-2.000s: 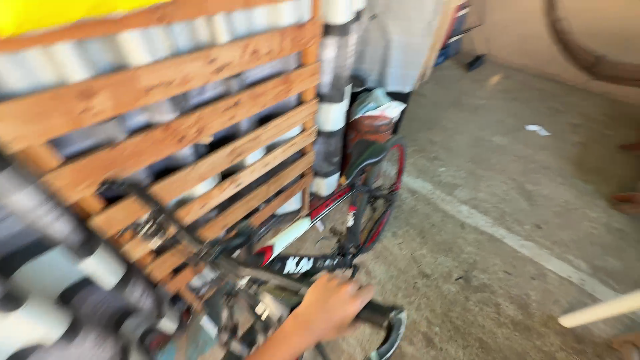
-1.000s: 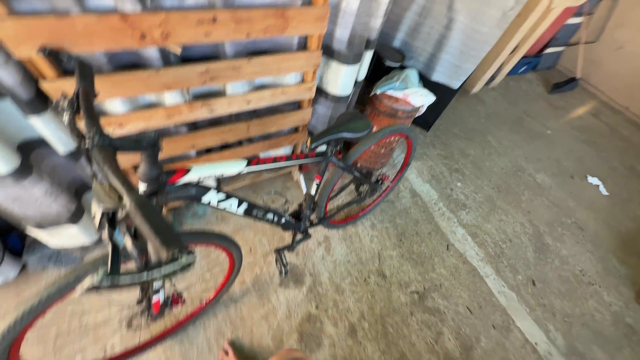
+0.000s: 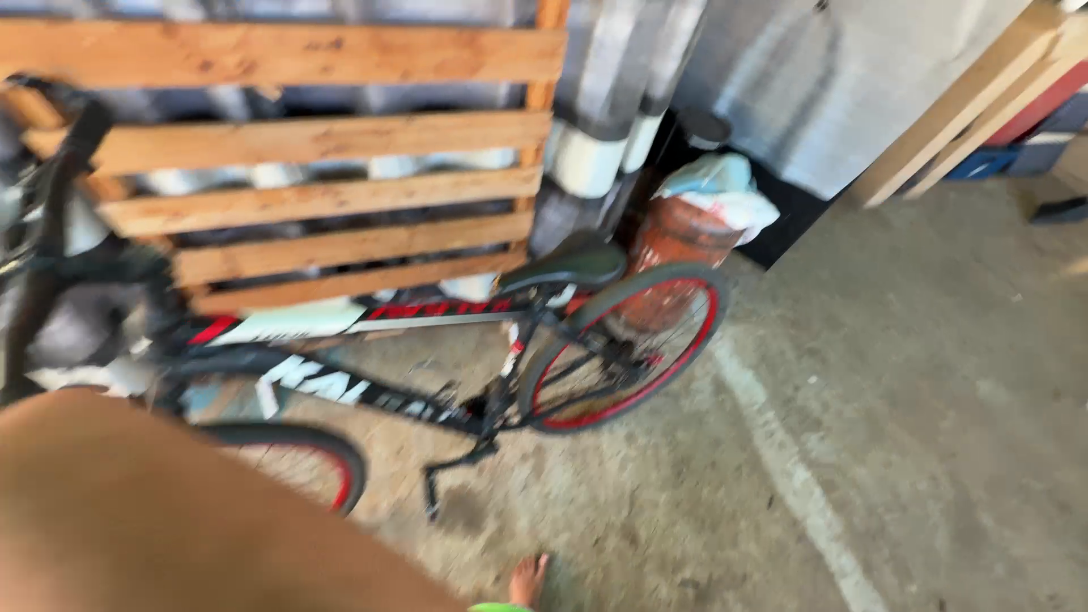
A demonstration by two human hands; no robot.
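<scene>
A black, white and red bicycle (image 3: 314, 378) stands beside a slatted wooden pallet (image 3: 340, 136). Its black handlebar (image 3: 55, 195) is at the left, its saddle (image 3: 574, 263) near the middle and its red-rimmed rear wheel (image 3: 629, 348) farther right. A bare limb, blurred and close to the camera, crosses the lower left and covers part of the front wheel (image 3: 340, 459); it looks like a forearm, but which arm cannot be told. Neither my left hand nor my right hand can be seen, so any grip is hidden.
Behind the rear wheel stands a reddish-brown bin (image 3: 688, 229) topped with plastic bags (image 3: 718, 187). Wooden boards (image 3: 960, 110) lean at the upper right. A bare foot (image 3: 529, 578) is on the concrete floor (image 3: 918, 374), which bears a pale painted line (image 3: 790, 467).
Two seconds ago a hand was at the handlebar's grip; it is now out of sight. The bicycle's front has turned toward the left. A bare limb now fills the lower left. The view has shifted.
</scene>
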